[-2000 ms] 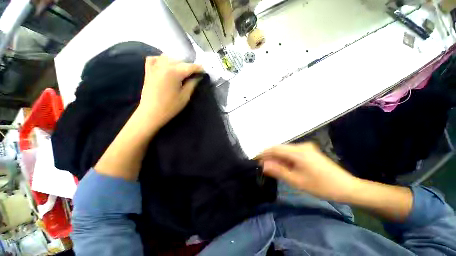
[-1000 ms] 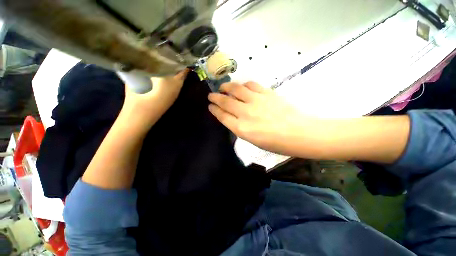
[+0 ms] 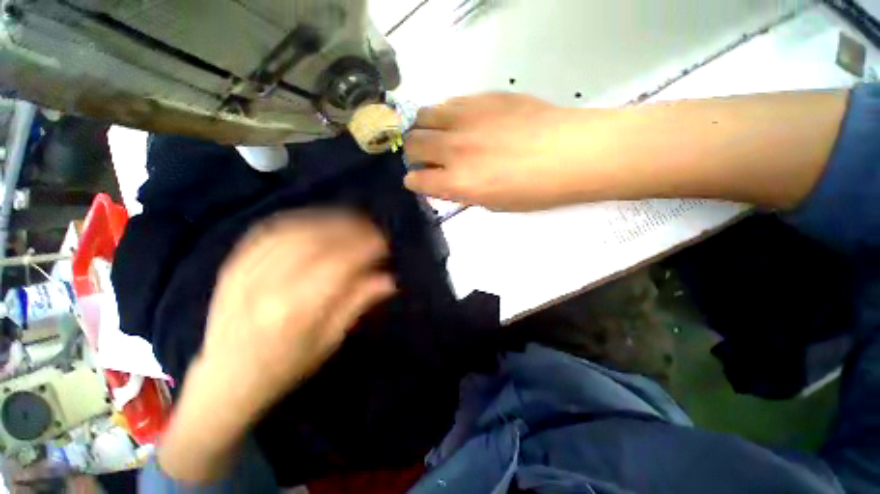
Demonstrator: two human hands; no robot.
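The black garment piece (image 3: pixel 338 386) lies over the left of the table and hangs over the lap, its upper edge by the needle area. The sewing machine head (image 3: pixel 193 68) is above it, with a cream-yellow cylinder (image 3: pixel 373 128) and a bit of yellow near the stitching point. The needle itself is hidden. My left hand (image 3: pixel 299 280) is blurred, above the cloth with fingers bent; whether it grips cloth cannot be told. My right hand (image 3: pixel 482 150) lies flat, fingertips at the cloth's right edge beside the stitching point.
The white table (image 3: pixel 569 251) has printed marks near its front edge. A red basket (image 3: pixel 99 227) with white papers stands at the left. A black cloth heap (image 3: pixel 772 299) is at the lower right, below the table. Dark red cloth (image 3: pixel 371 480) shows by the lap.
My left hand has moved from beside the needle area down and back over the cloth. My right hand has shifted slightly up, staying at the cloth edge. Earlier it held the lower cloth corner.
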